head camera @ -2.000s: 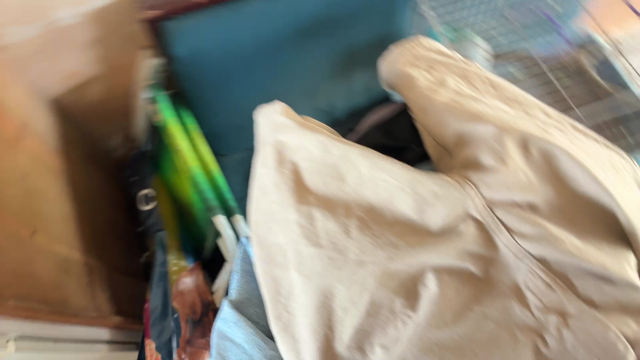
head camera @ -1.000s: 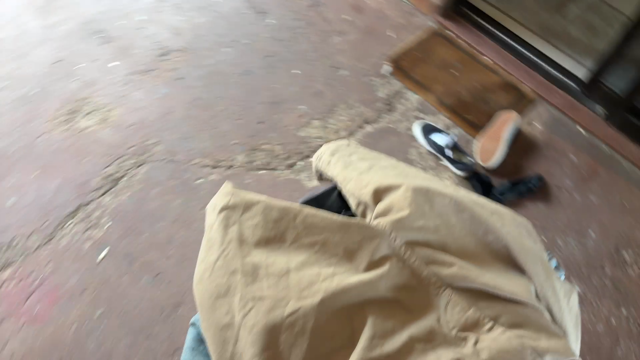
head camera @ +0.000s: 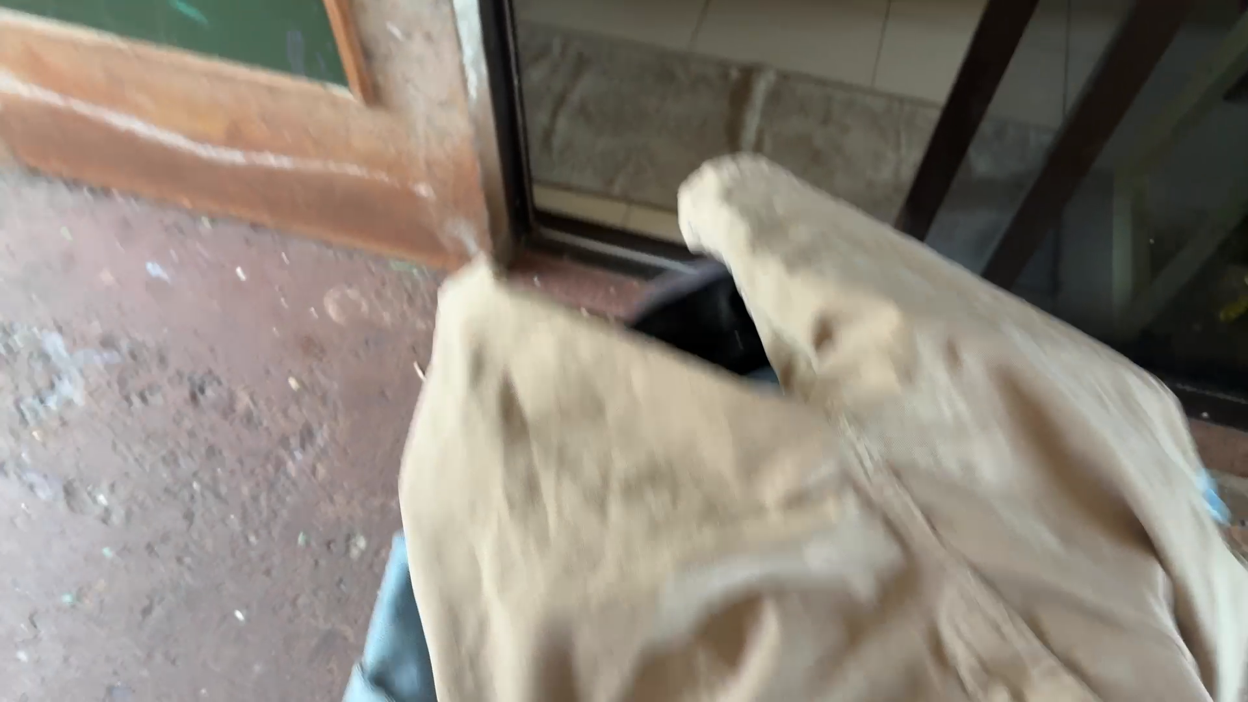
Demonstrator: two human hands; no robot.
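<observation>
A beige cloth garment (head camera: 624, 458), creased and with a long seam, fills the lower middle and right of the head view. Its two upper parts spread apart, and a black item (head camera: 697, 317) shows in the gap between them. Light blue fabric (head camera: 390, 634) sticks out beneath the garment at the lower left. A small bit of light blue also shows at its right edge. Neither of my hands can be seen; whether the cloth covers them is not clear.
Rough reddish concrete floor (head camera: 195, 468) lies at the left. Behind it stands a low wooden panel (head camera: 244, 166) with a green board (head camera: 195, 29) above. A dark-framed glass door (head camera: 517, 127) is at the back, with tiles and a grey mat (head camera: 838, 136) beyond.
The view has swung a lot, from a blue panel and green items, past shoes and a brown doormat on the floor, to the glass door. The beige garment stays in front throughout.
</observation>
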